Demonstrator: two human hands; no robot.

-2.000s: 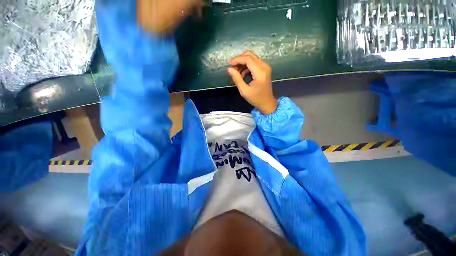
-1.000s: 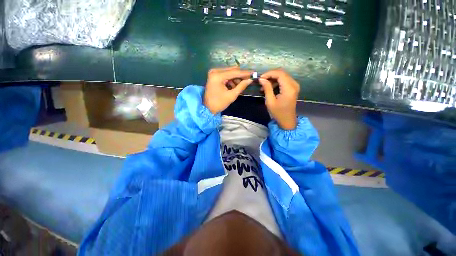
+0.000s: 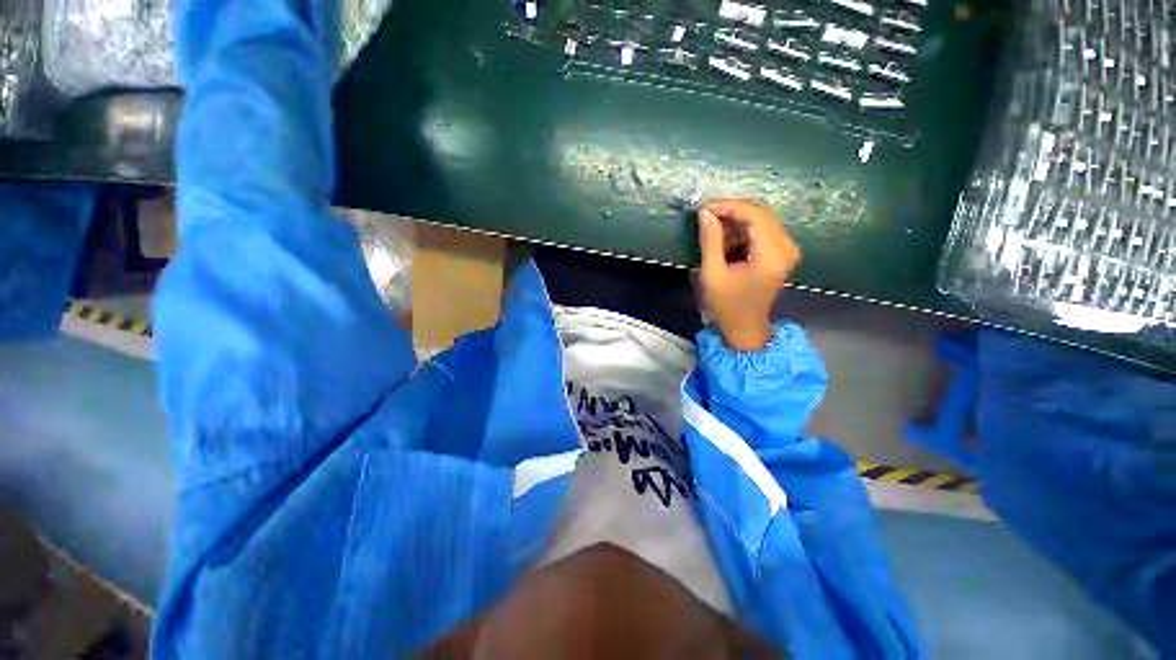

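Observation:
My right hand (image 3: 748, 264) is just above the bench's front edge, thumb and index finger pinched. A small dark component with a pale glint (image 3: 691, 203) shows at the fingertips, too small and blurred to make out well. My left arm (image 3: 252, 194) reaches up past the top edge of the picture, and its hand is out of view. Beyond my right hand, a clear shallow tray (image 3: 748, 90) holds slanted rows of parts with white sections.
A single white chip (image 3: 865, 151) lies right of the tray's near corner. Clear filled trays (image 3: 1070, 206) stand on the right. A shiny clear bag (image 3: 110, 45) lies at the far left. A cardboard box (image 3: 458, 277) is below the bench edge.
My two hands were together at a small white-and-dark piece. My left hand has since parted from the right and gone out at the top left. My right hand stays pinched near the bench edge.

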